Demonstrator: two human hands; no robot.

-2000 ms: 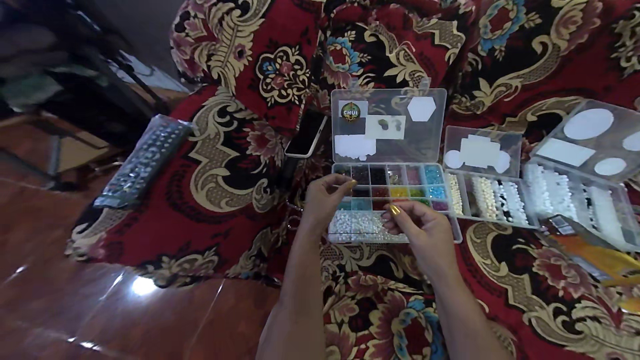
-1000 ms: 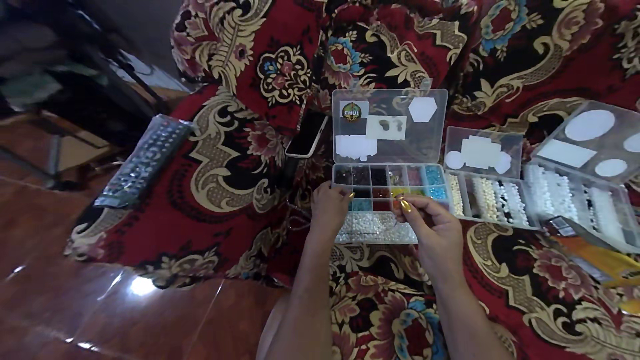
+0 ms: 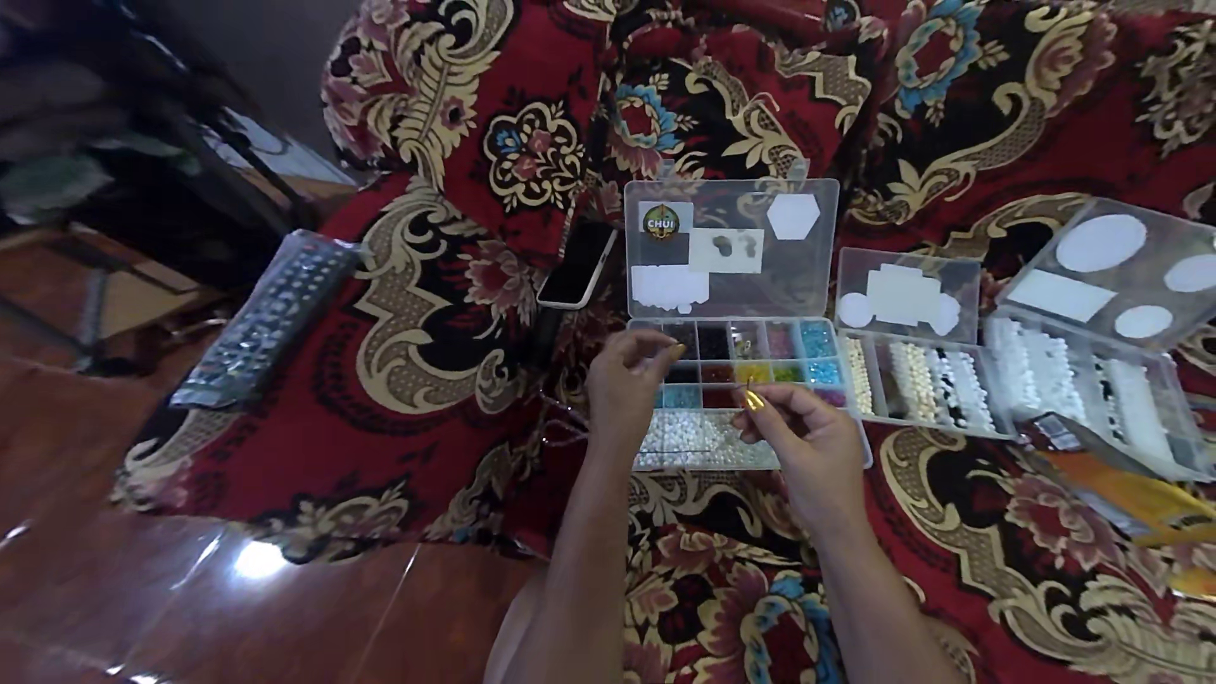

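An open clear plastic bead organizer (image 3: 860, 446) lies on the patterned sofa cover, its lid (image 3: 655, 306) raised at the back. Its compartments hold black, red, yellow, green and turquoise beads, with white and clear beads (image 3: 689, 435) along the front. Over its left side is my left hand (image 3: 632, 375), thumb and fingertips close together near the black beads; whether a bead is between them cannot be told. My right hand (image 3: 793, 423) is over the right front part, thumb and forefinger pinched on a thin dark strand, perhaps a thread or wire, that rises a little above the fingertips.
A smartphone (image 3: 578, 266) lies left of the organizer. Further left is a remote control in a plastic wrap (image 3: 271, 323). To the right stand two more open bead boxes (image 3: 978, 434) (image 3: 1192, 470) with pale beads. An orange and yellow packet (image 3: 1130, 494) lies before them. The tiled floor (image 3: 313, 617) is at lower left.
My left hand has moved up from the organizer's left compartments, and its thumb and forefinger now show at the black beads. My right hand stays over the right front part, slightly lower than one second ago.
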